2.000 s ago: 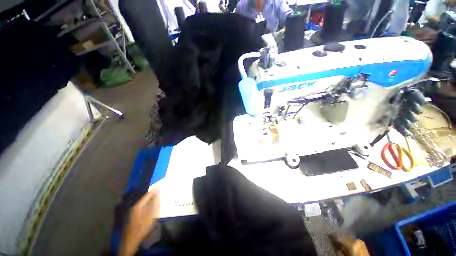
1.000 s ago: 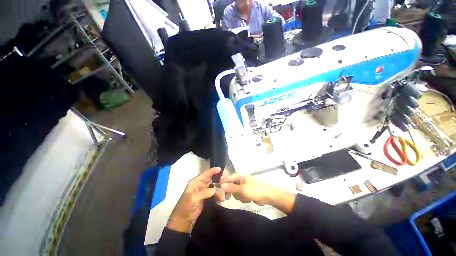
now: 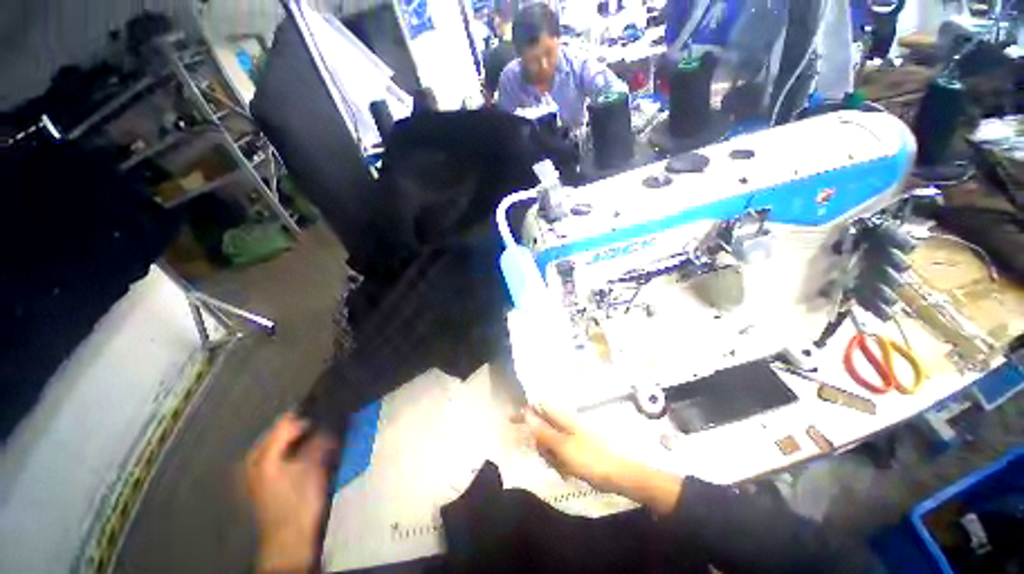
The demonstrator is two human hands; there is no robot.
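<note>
A black garment [image 3: 421, 297] lies in a heap over the table's left side, and a stretch of it runs down to my left hand [image 3: 290, 477]. My left hand is closed on its edge at the table's blue left edge, slightly blurred. My right hand [image 3: 578, 454] is over the white table just before the left end of the JACK sewing machine [image 3: 719, 202]. Its fingertips are bent together; whether they hold something small cannot be told. More black cloth [image 3: 505, 521] lies at the bottom centre, near my lap.
A flat black rectangle [image 3: 732, 397], small brown-grey plates [image 3: 844, 398] and red-and-yellow scissors [image 3: 881, 361] lie before the machine. A blue crate [image 3: 938, 518] is at lower right. Dark thread cones [image 3: 612, 132] stand behind the machine. A person [image 3: 550, 79] sits beyond.
My hands were together on a black strip at the machine's left end. My left hand has moved left and down with the cloth, which now spreads towards it. My right hand has moved slightly right.
</note>
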